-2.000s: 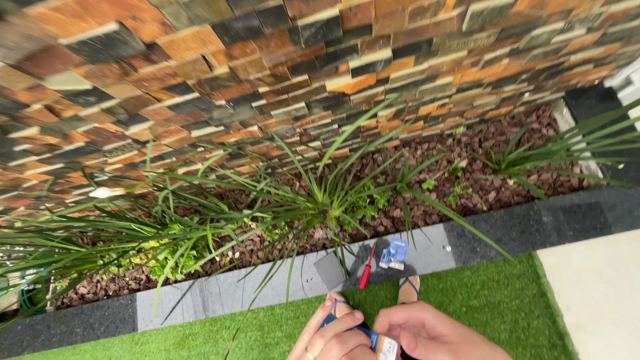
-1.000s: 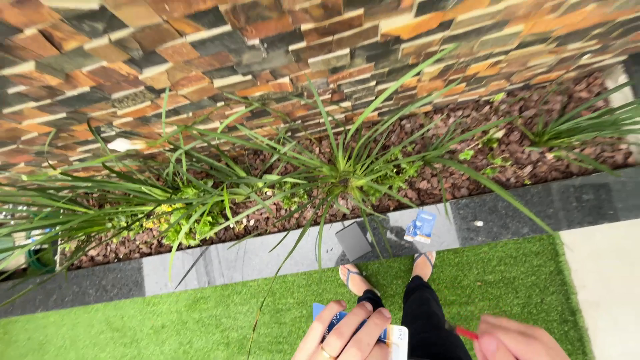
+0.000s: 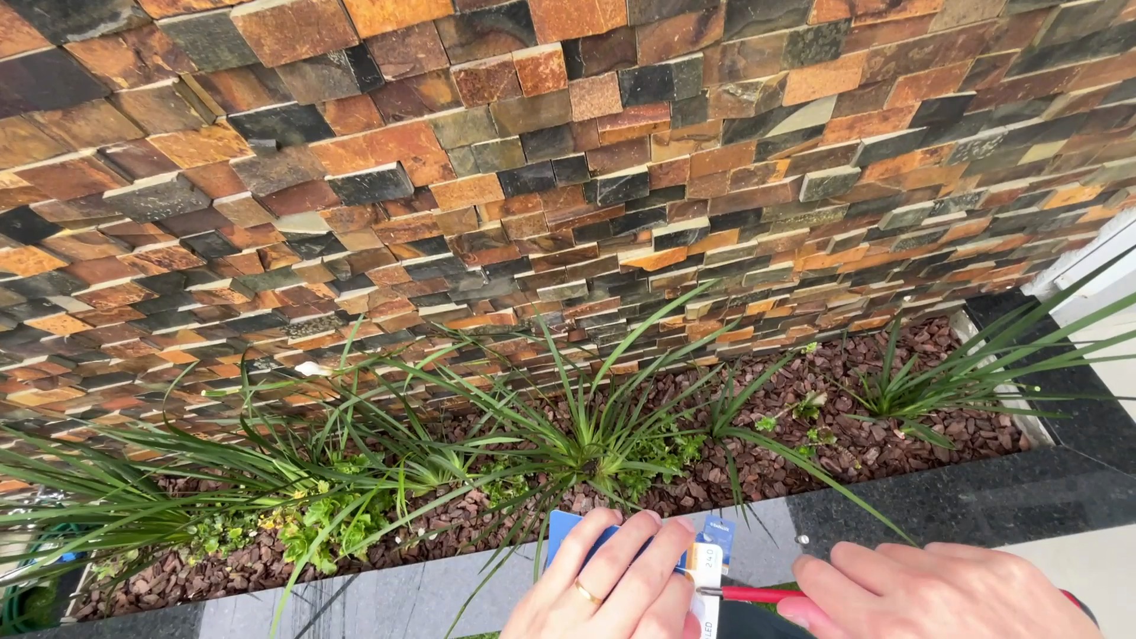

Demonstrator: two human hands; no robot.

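My left hand [image 3: 612,581], with a ring on one finger, holds a blue and white package [image 3: 707,577] that bears printed writing. In my right hand [image 3: 923,590] is a red-handled screwdriver [image 3: 754,594], its metal tip pointing left and at the package's white edge. Whether the tip touches the package or passes into it, I cannot tell. Just behind the package, a blue printed card or packet [image 3: 717,535] lies on the grey stone ledge.
A planter bed of bark chips [image 3: 825,461] with long-leaved plants [image 3: 586,444] runs below a stacked-stone wall [image 3: 568,222]. Its grey and black stone border [image 3: 923,488] lies close to my hands. A green hose [image 3: 18,586] is at the lower left.
The red screwdriver lay on the ledge two seconds ago; it is now in my right hand, brought to the package. The view has tilted up toward the wall.
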